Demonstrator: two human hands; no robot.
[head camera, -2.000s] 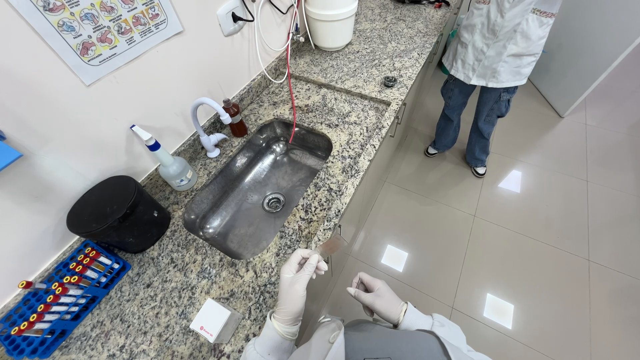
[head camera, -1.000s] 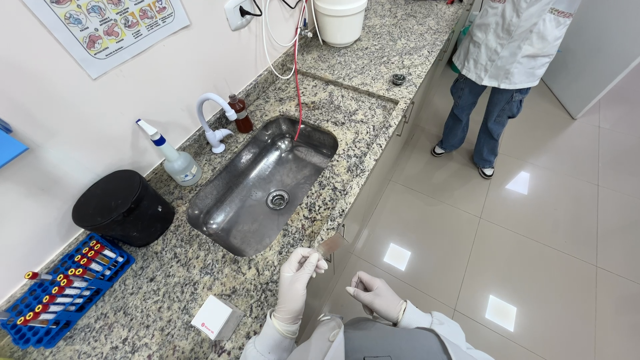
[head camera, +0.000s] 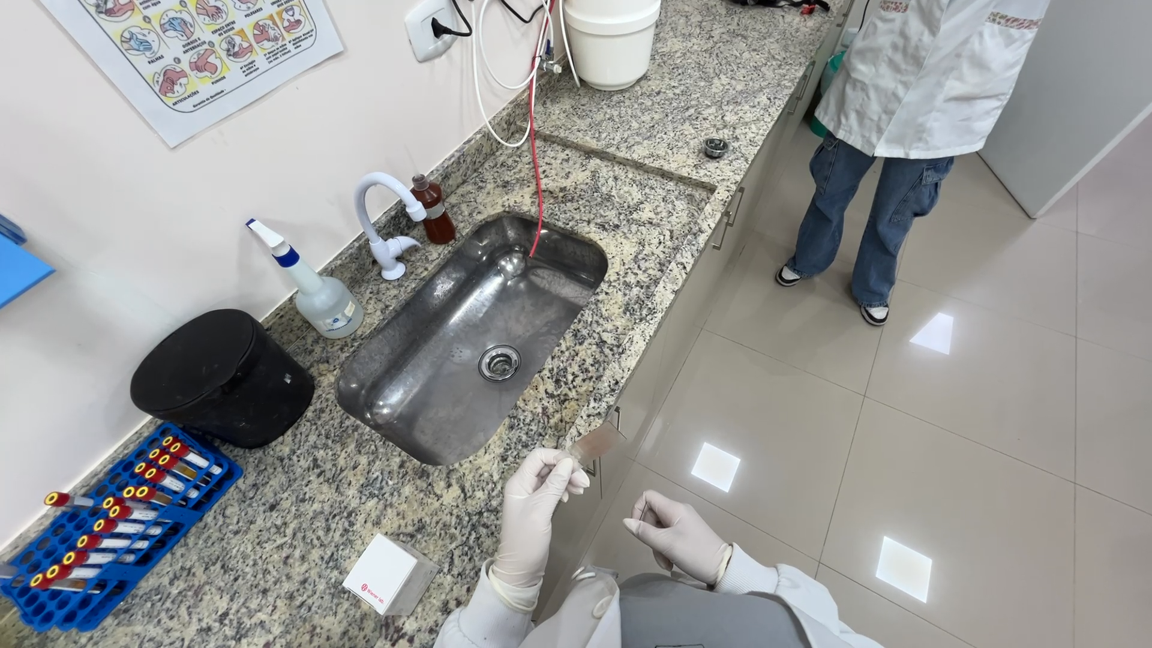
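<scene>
My left hand (head camera: 533, 504), in a white glove, pinches one end of a glass microscope slide (head camera: 598, 444) with a reddish-brown smear on it. The slide is held up near the counter's front edge, just below the sink. To the right, my right hand (head camera: 677, 535), also gloved, has its thumb and fingertips drawn together; whether something thin is between them cannot be told. A small white box (head camera: 389, 574) sits on the granite counter left of my left hand. Farther left, a blue rack (head camera: 205, 504) holds several tubes with red and yellow caps.
A steel sink (head camera: 450, 360) with a white faucet (head camera: 389, 252) is set in the granite counter (head camera: 297, 531). Around it stand a spray bottle (head camera: 326, 301), a brown bottle (head camera: 434, 211), a black lidded bin (head camera: 225, 378) and a white container (head camera: 612, 45). A person (head camera: 900, 135) stands beyond, at the right.
</scene>
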